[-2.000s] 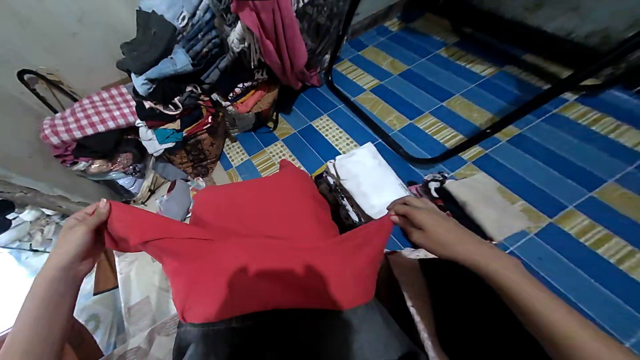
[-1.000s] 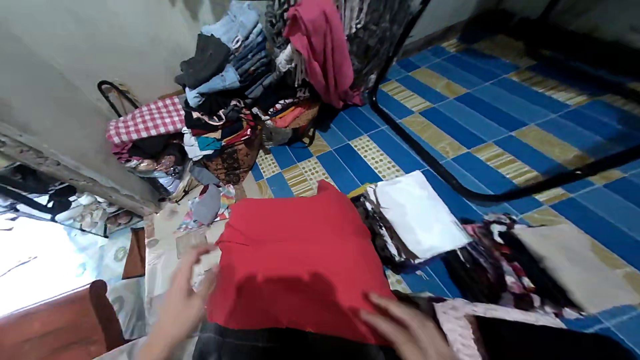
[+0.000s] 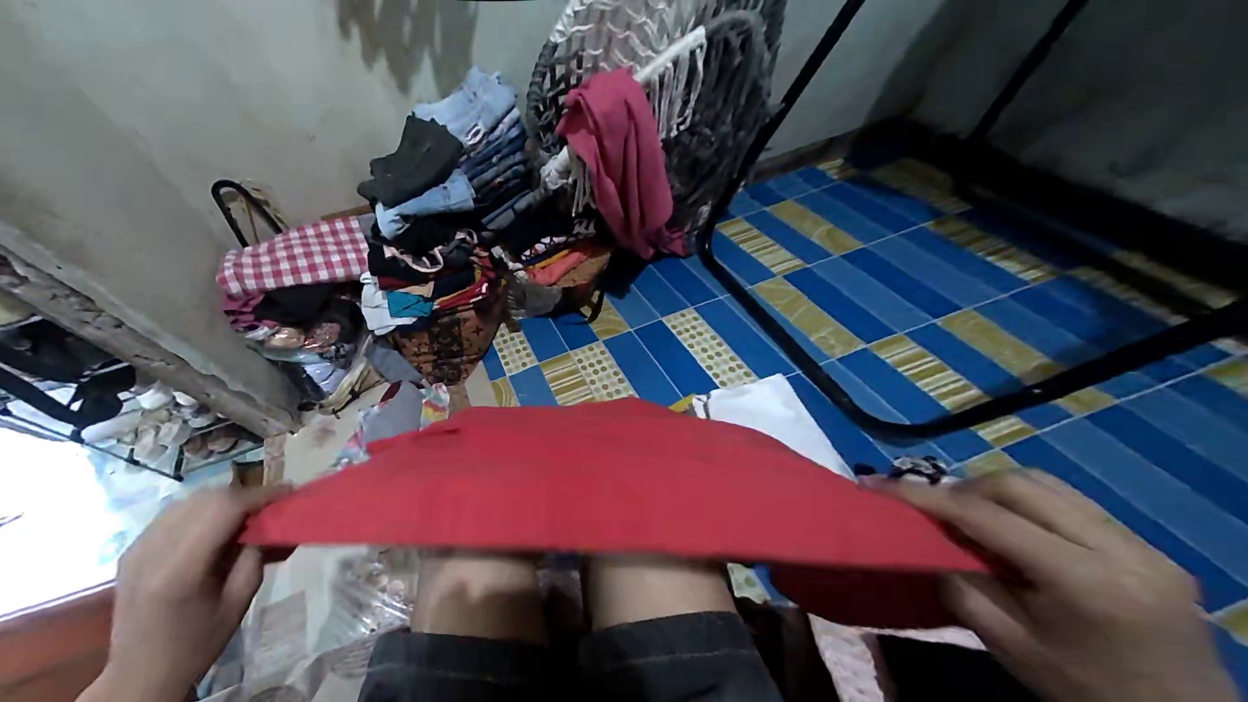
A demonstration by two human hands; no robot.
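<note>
A red cloth garment (image 3: 604, 487) is stretched between my two hands, above my knees. My left hand (image 3: 190, 575) grips its left end, and my right hand (image 3: 1063, 575) pinches its right end. The near edge runs nearly straight across; a darker red part hangs below it at the right. Behind the garment, a white folded cloth (image 3: 775, 414) on the floor is partly hidden. A patterned dark cloth (image 3: 916, 470) shows just beyond my right hand. Pale pink and black cloth lies below that hand.
Folded jeans (image 3: 487, 146) top a heap of clothes by the wall, beside a red checkered cloth (image 3: 297, 258). A pink cloth (image 3: 624, 156) hangs on a netted woven seat (image 3: 721, 88). A black metal tube frame (image 3: 877, 424) stands on the blue tiled floor. Shoes (image 3: 166, 424) sit at the left.
One second ago the red garment lay over my lap with both hands low at its sides. Now both hands hold its ends, and it is raised and pulled taut.
</note>
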